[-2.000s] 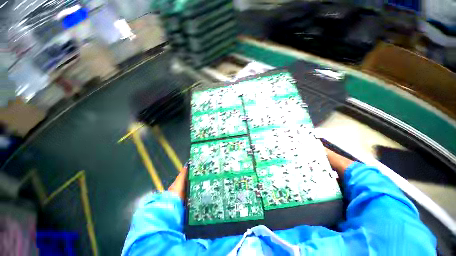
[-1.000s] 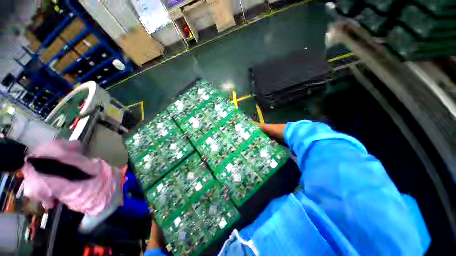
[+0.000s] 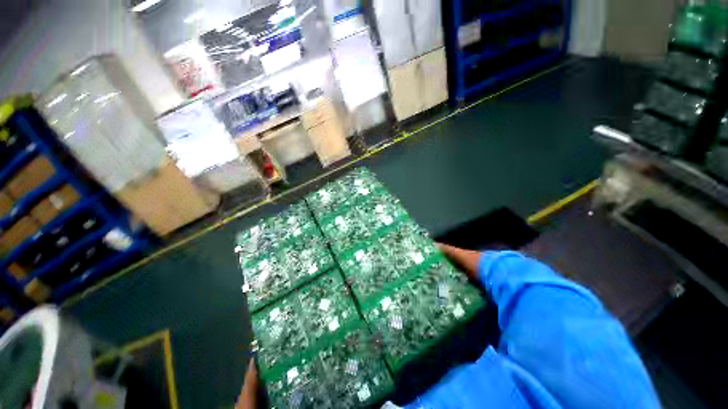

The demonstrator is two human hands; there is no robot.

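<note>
A green PCB panel [image 3: 351, 295] with repeated board sections and silvery parts lies on top of a dark stack held in front of my body. My right hand [image 3: 461, 260] grips its right side; the fingers are hidden behind the edge. My left hand [image 3: 248, 389] is at the lower left edge, mostly cut off by the picture's bottom. Blue sleeves cover my arms; the left one is hardly in view.
Black trays [image 3: 495, 229] lie low beyond my right hand. A conveyor end [image 3: 650, 188] and racked dark-green layers [image 3: 678, 100] stand at right. Blue shelves [image 3: 60, 212] and cardboard boxes [image 3: 168, 196] are at left. A white rounded machine [image 3: 40, 351] is at lower left.
The view has swung away from the bench, toward the wall desks and cabinets. The person in pink has left the picture. Both hands still hold the loaded stack.
</note>
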